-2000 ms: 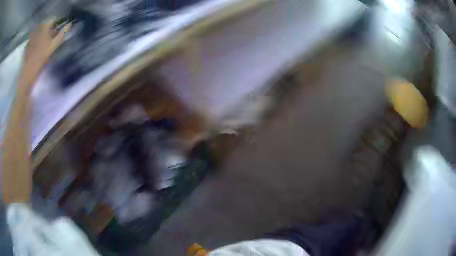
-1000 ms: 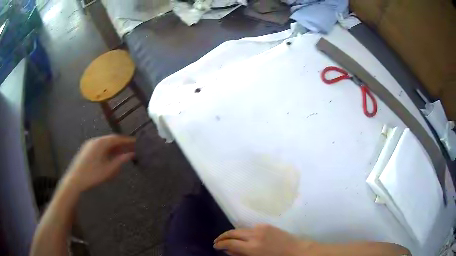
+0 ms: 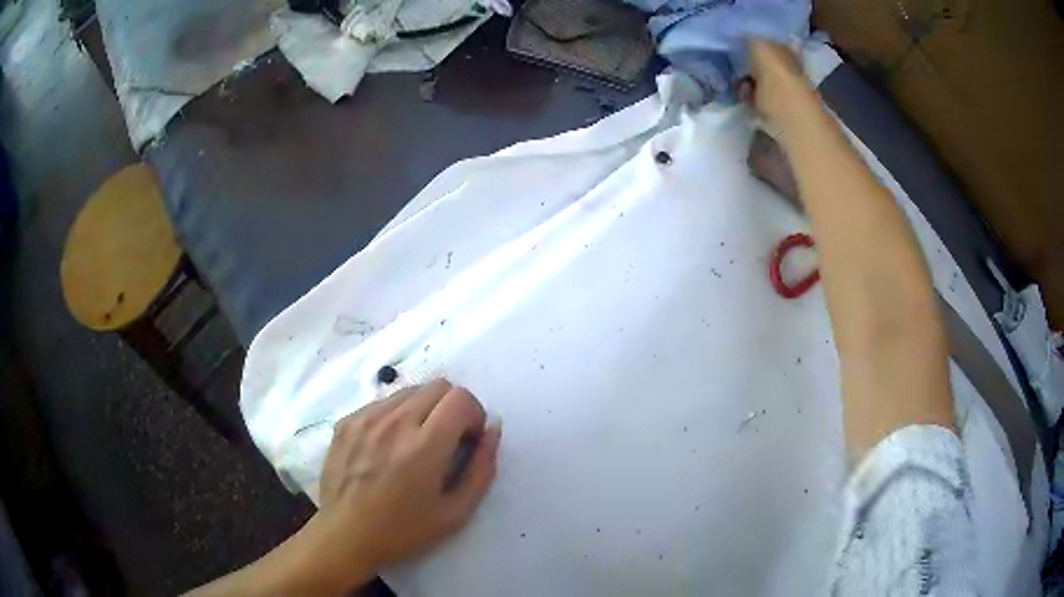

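Observation:
A white table cover cloth (image 3: 607, 385) with dark specks and two dark round spots lies in front of me. My left hand (image 3: 408, 461) rests on its near left part, fingers curled, beside one dark spot. A small dark patch shows between thumb and fingers; whether it is a held thing or shadow is unclear. My right hand (image 3: 772, 84) reaches to the far edge and is closed on crumpled light blue cloth (image 3: 712, 41); its fingertips are partly hidden. Red-handled scissors (image 3: 791, 268) lie partly under my right forearm.
A grey ruler (image 3: 992, 385) runs along the right, partly behind my forearm. White cloth pieces (image 3: 338, 53) and a grey-brown pad (image 3: 580, 41) lie on the dark surface beyond. A round wooden stool (image 3: 120, 247) stands at left. White scraps (image 3: 1029, 332) lie at the right edge.
My left hand has come from above the floor onto the white cloth. My right hand has moved from the near edge to the light blue cloth at the far end. The view has shifted.

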